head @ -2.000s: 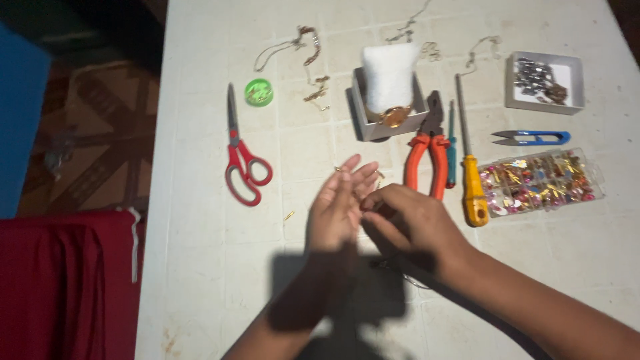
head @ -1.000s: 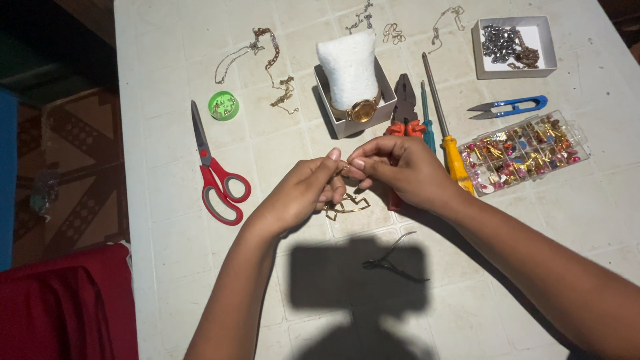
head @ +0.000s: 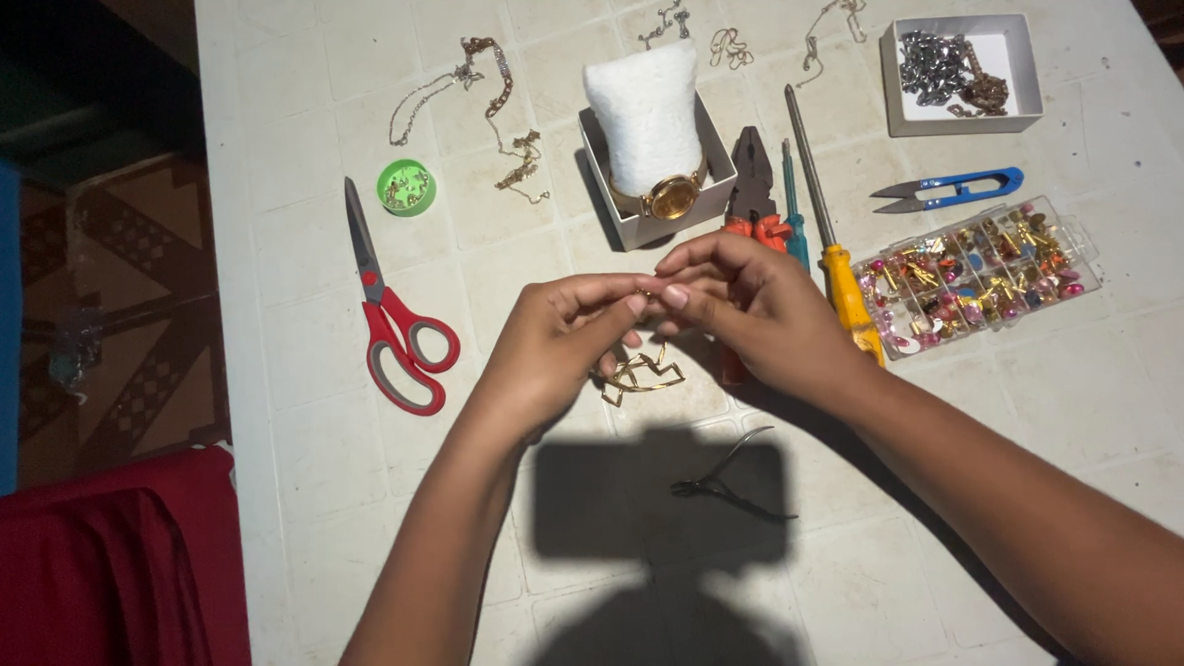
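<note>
My left hand point(head: 564, 342) and my right hand point(head: 754, 310) meet over the middle of the table, thumbs and forefingers pinching a small gold-coloured piece between them. A gold-coloured chain of bar links point(head: 640, 375) hangs or lies just below the fingertips, and seems joined to the pinched piece. Beyond my hands a gold wristwatch point(head: 672, 197) wraps a white cushion point(head: 643, 116) in a small open box point(head: 634, 229). Small black-looking pliers or nippers point(head: 712, 486) lie nearer me, in the shadow. Combination pliers point(head: 751, 185) are partly hidden behind my right hand.
Red-handled scissors point(head: 393, 342) and a green lid of small parts point(head: 406, 188) lie left. At right are a yellow-handled screwdriver point(head: 837, 277), a teal screwdriver point(head: 793, 208), blue thread snips point(head: 953, 191), a compartment bead box point(head: 980, 277) and a white box of chains point(head: 962, 120). Loose chains point(head: 499, 83) lie farther back.
My left hand has turned from palm up to a pinch against my right fingertips. The view has shifted closer. Between one second ago and now the hands have barely moved.
</note>
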